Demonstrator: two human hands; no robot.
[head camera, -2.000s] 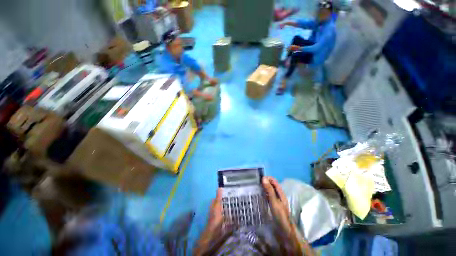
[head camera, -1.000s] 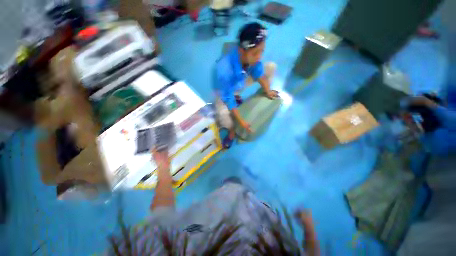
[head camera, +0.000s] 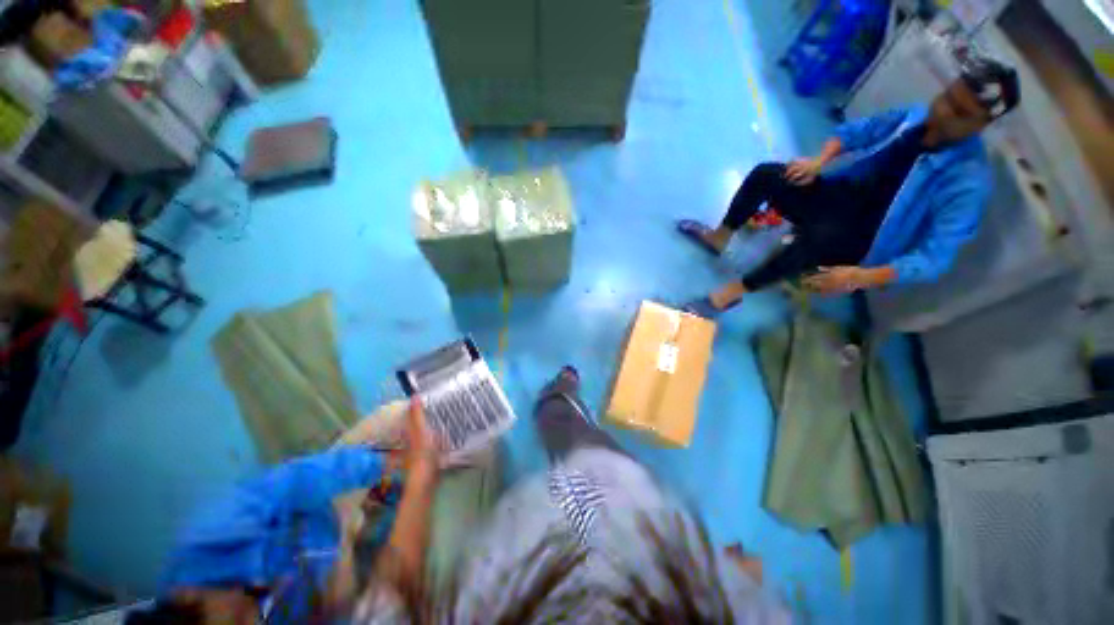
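My left hand (head camera: 422, 442) holds a silver-white calculator (head camera: 457, 401) by its lower left edge, in front of me and left of centre. The calculator is tilted, with a dark display at its top and rows of keys; single keys are too blurred to read. A small, blurred bit of my right hand (head camera: 743, 562) shows low in the picture, right of my body; its fingers cannot be made out.
A person in blue (head camera: 263, 513) is close at lower left, another (head camera: 935, 195) sits at right. A brown carton (head camera: 663, 372), two wrapped cartons (head camera: 495, 232), a tall green stack (head camera: 538, 61) and green sacks (head camera: 843, 427) are on the blue floor. A grey machine (head camera: 1026, 501) stands right.
The view has swung and moved forward, past the white machine. The calculator was in both hands first; now only my left hand holds it. The wrapped cartons and brown carton appear nearer.
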